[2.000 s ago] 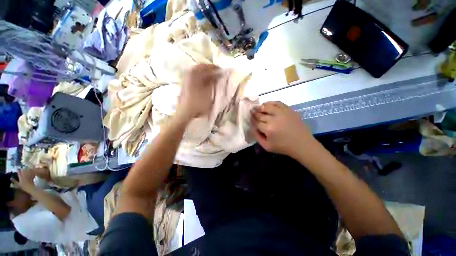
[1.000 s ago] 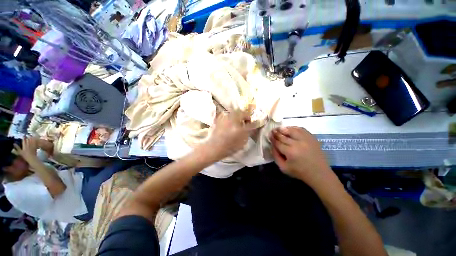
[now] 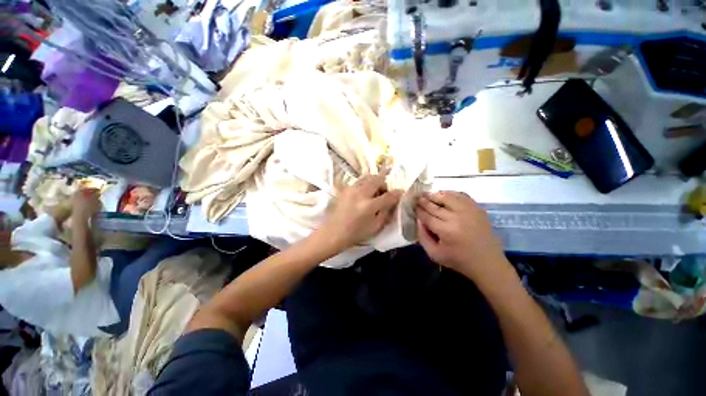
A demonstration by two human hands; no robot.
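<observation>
The cream garment (image 3: 298, 147) lies in a large folded heap on the table, left of and in front of the needle area, and hangs over the table's front edge. My left hand (image 3: 362, 210) is shut on a fold of it near the edge. My right hand (image 3: 453, 228) pinches the garment's edge between thumb and fingers, just right of my left hand. The presser foot and needle area (image 3: 435, 104) of the white sewing machine (image 3: 495, 58) is beyond both hands, under bright glare. The seam between my fingers is too small to make out.
A black smartphone (image 3: 594, 135) and thread snips (image 3: 538, 159) lie on the machine bed at right. A scale (image 3: 573, 222) runs along the table front. A grey box (image 3: 120, 145) stands at left. A person in white (image 3: 54, 271) sits at far left; cream cloth (image 3: 166, 309) hangs below.
The view has swung, bringing more of the machine into sight. My left hand has come down and right, close to my right hand. The other person's arm has moved.
</observation>
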